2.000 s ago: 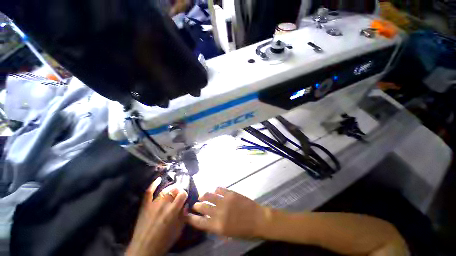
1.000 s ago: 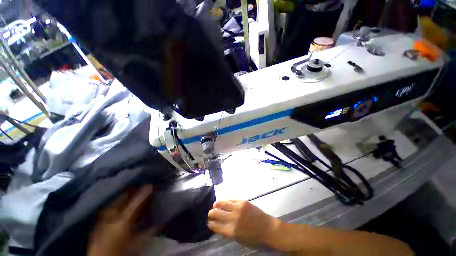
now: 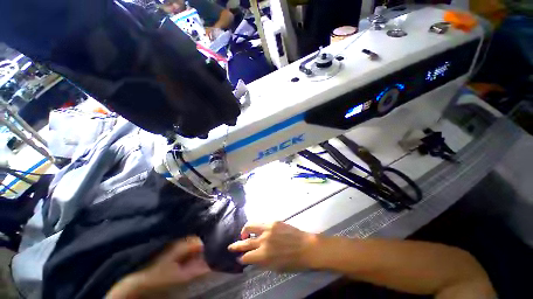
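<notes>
The black fabric panel (image 3: 117, 233) lies left of and under the needle area of the white JACK sewing machine (image 3: 263, 134). The grey fabric (image 3: 76, 169) is heaped behind it at the left. The presser foot area (image 3: 225, 195) is brightly lit, with black fabric at it. My left hand (image 3: 175, 263) is blurred and lies on the black fabric; its grip cannot be made out. My right hand (image 3: 272, 245) has its fingertips at the right edge of the black fabric, just in front of the presser foot, and pinches that edge.
Looped black strips (image 3: 362, 175) and a small blue and yellow-green tool (image 3: 312, 177) lie under the arm. A black cloth (image 3: 175, 76) hangs over the machine head. Ruler markings (image 3: 350, 228) run along the front edge. Another person's arm (image 3: 222, 20) shows at the back.
My left hand has left the presser foot, moved over the black panel to the left, then back somewhat rightward. My right hand stays near the fabric's right edge. The camera view has shifted.
</notes>
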